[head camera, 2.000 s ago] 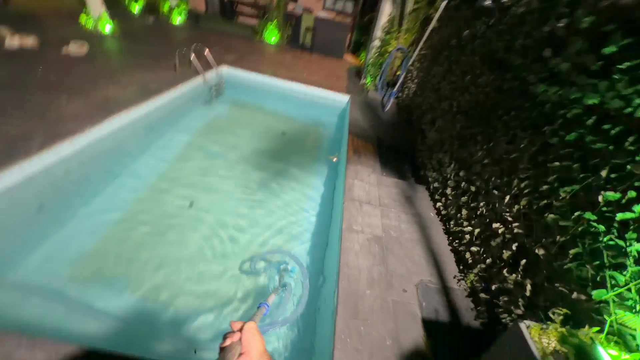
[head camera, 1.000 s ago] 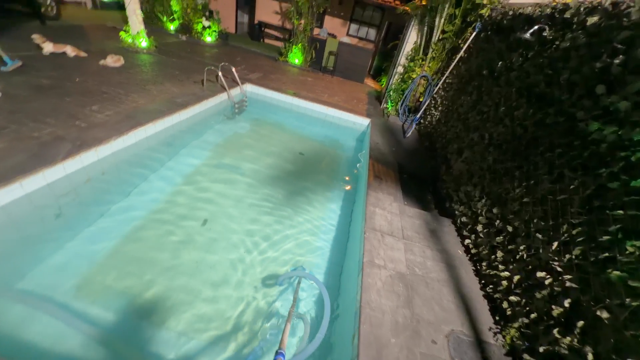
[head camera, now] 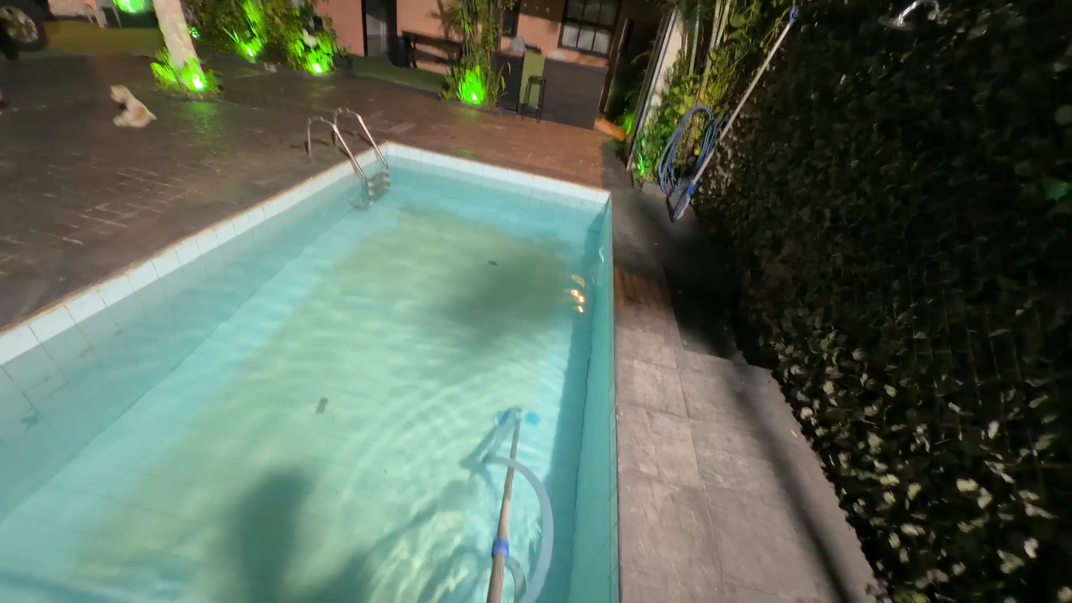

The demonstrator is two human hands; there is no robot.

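Neither of my hands shows now. A telescopic pole [head camera: 505,515] with a blue collar rises from the bottom edge and slants down into the lit water of the swimming pool [head camera: 615,377]. At its far end, under the water, is a pool vacuum head [head camera: 517,416] with blue parts, near the right wall. A pale hose [head camera: 546,511] curves beside the pole on its right and joins near the head. What holds the pole's near end is outside the view.
A metal ladder [head camera: 350,151] stands at the far left corner. Grey stone paving [head camera: 662,469] runs between the pool and a dark leafy hedge [head camera: 921,335]. A coiled blue hose [head camera: 688,151] and another pole [head camera: 741,100] stand beyond. A dog [head camera: 131,109] is on the left deck.
A hand gripped the pole two seconds ago and is out of view now. The pole and vacuum head reach farther from me along the pool. The view has tilted up.
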